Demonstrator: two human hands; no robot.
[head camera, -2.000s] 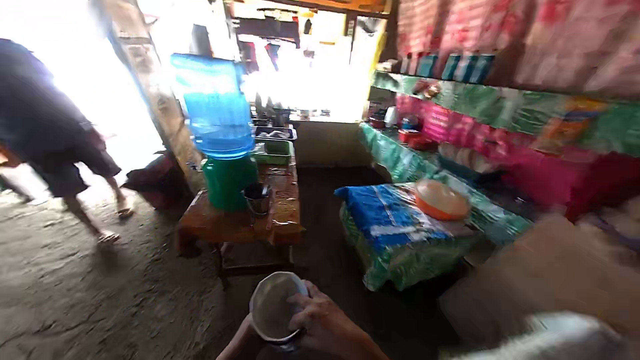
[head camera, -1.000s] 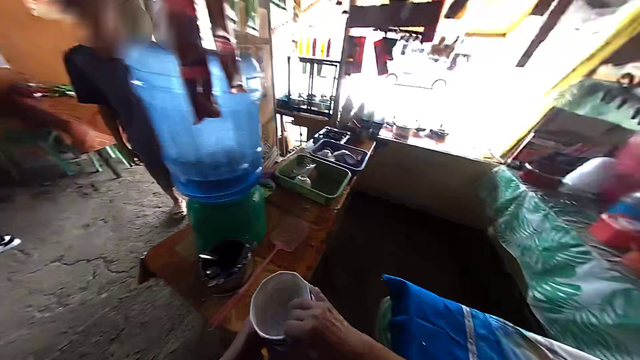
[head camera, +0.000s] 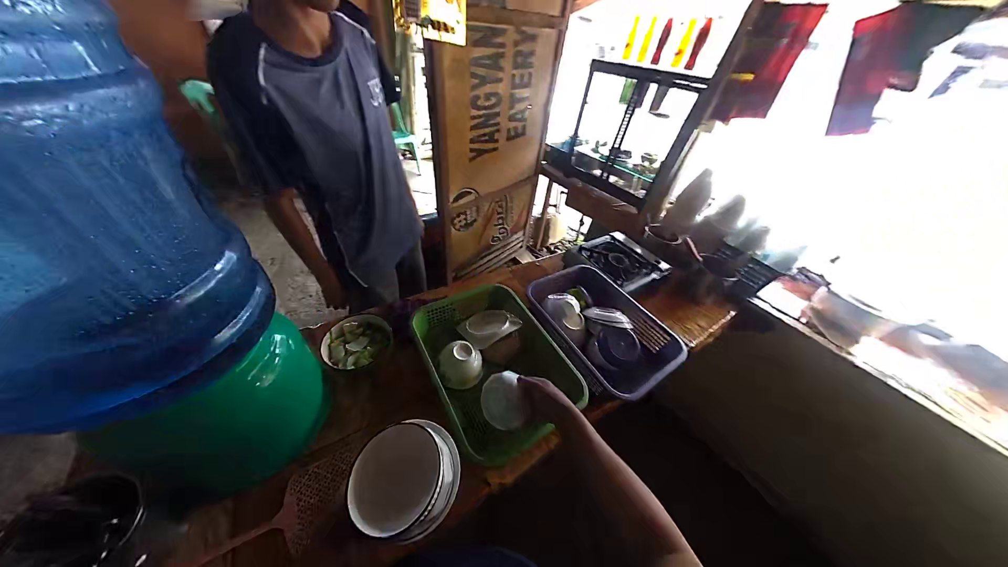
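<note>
My right hand (head camera: 543, 400) holds a small white bowl (head camera: 504, 402) by its edge, inside the near end of a green plastic basket (head camera: 568, 376). Other white bowls (head camera: 461, 365) lie in that basket. A stack of white dishes with dark rims (head camera: 395, 479) is at the near edge of the wooden table; whether anything supports it from below is hidden. My left hand does not show. Just right of the green basket, a purple plastic basket (head camera: 669, 364) holds cups and bowls.
A large blue water jug (head camera: 126, 236) on a green base (head camera: 228, 425) stands at left. A pink fly swatter (head camera: 311, 496), a bowl of cut vegetables (head camera: 356, 342) and a gas stove (head camera: 618, 260) share the table (head camera: 366, 409). A person (head camera: 331, 142) stands beyond it.
I have come closer to the table and its baskets. Both hands were at a white bowl or bowls; now my right hand has one in the green basket, and my left hand has left view.
</note>
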